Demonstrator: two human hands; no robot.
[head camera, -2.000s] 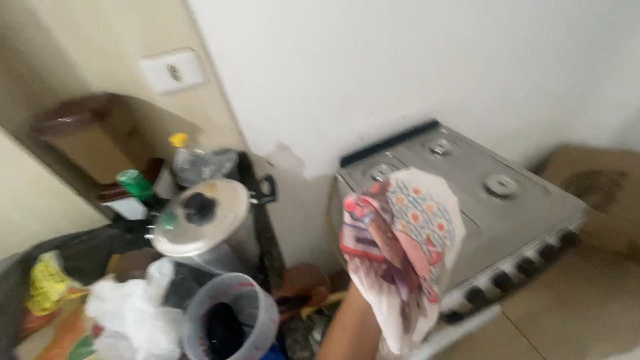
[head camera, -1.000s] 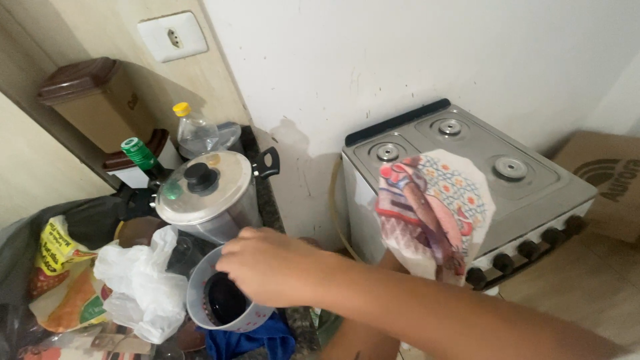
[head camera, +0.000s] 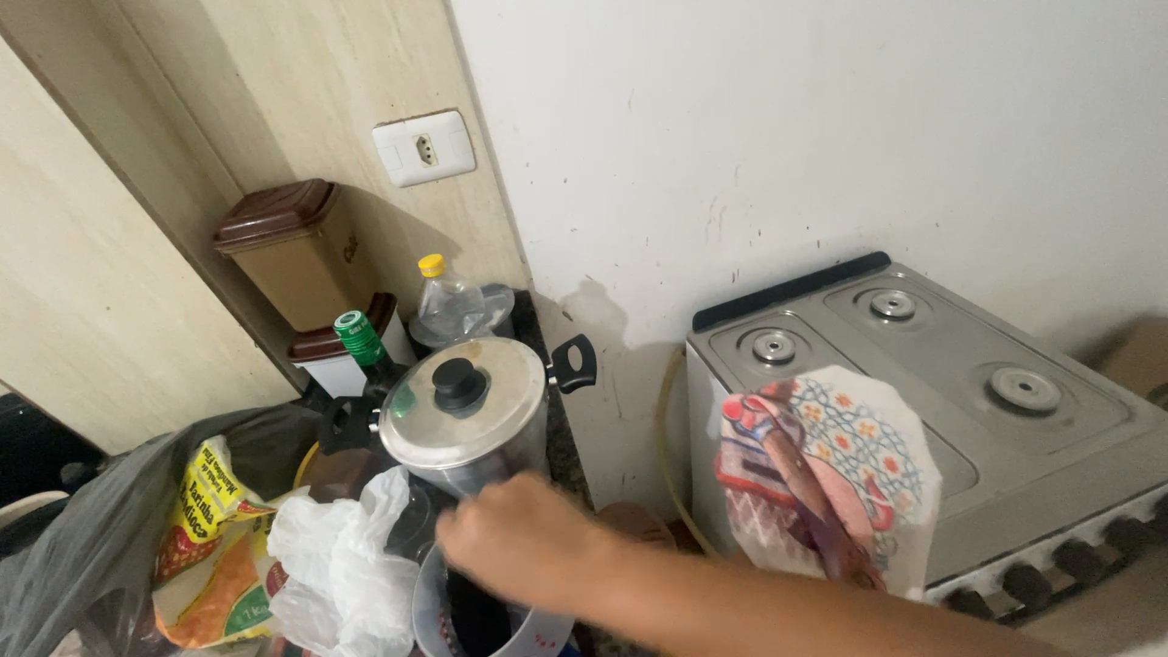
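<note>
My right hand [head camera: 520,538], blurred, reaches in from the right with curled fingers above a translucent plastic container [head camera: 547,631]; whether it grips anything is unclear. Something dark lies inside that container. A printed cloth [head camera: 849,465], white with pink, red and blue patterns, is held up in front of the stove. My left hand is hidden under or behind this cloth, so its fingers and anything within the folds do not show. Behind the container stands a lidded metal pot [head camera: 465,401] with black handles.
A gas stove [head camera: 949,383] is at the right against the white wall. By the pot stand a green-capped bottle [head camera: 360,338], a yellow-capped clear bottle [head camera: 447,297] and brown-lidded canisters [head camera: 301,265]. A white plastic bag [head camera: 347,557] and flour packages [head camera: 210,547] lie at the left.
My right arm, not visible two seconds ago, has come in from the right and stays over the plastic container. The cloth remains raised before the stove.
</note>
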